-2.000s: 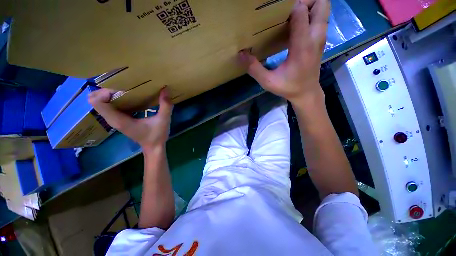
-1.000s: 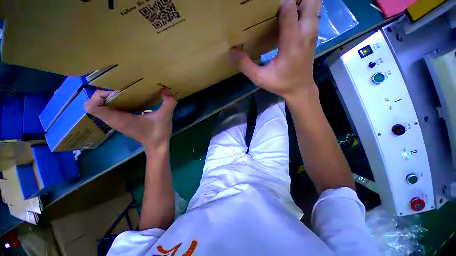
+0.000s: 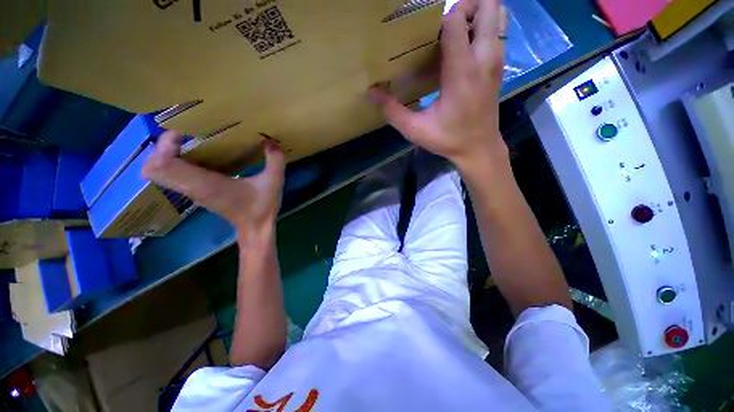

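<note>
A brown box blank with a black QR code, black lettering and dark slits lies across the top of the view, tilted, over the bench edge. My left hand grips its near edge at the left, thumb on the brown face near a slit, fingers spread along the edge. My right hand grips it at the right end, thumb on the brown face, fingers at the right edge. The fingertips behind the blank are hidden. The blank's far edge is cut off by the top of the picture.
Blue boxes stand on the bench at left, with an open blue and brown box nearer. At right are a machine panel with buttons, a clear plastic bag and a red sheet. Brown cartons lie below left.
The blank has shifted slightly, first left and then a little back right, and the slits at its right end look more spread. Both hands keep their hold.
</note>
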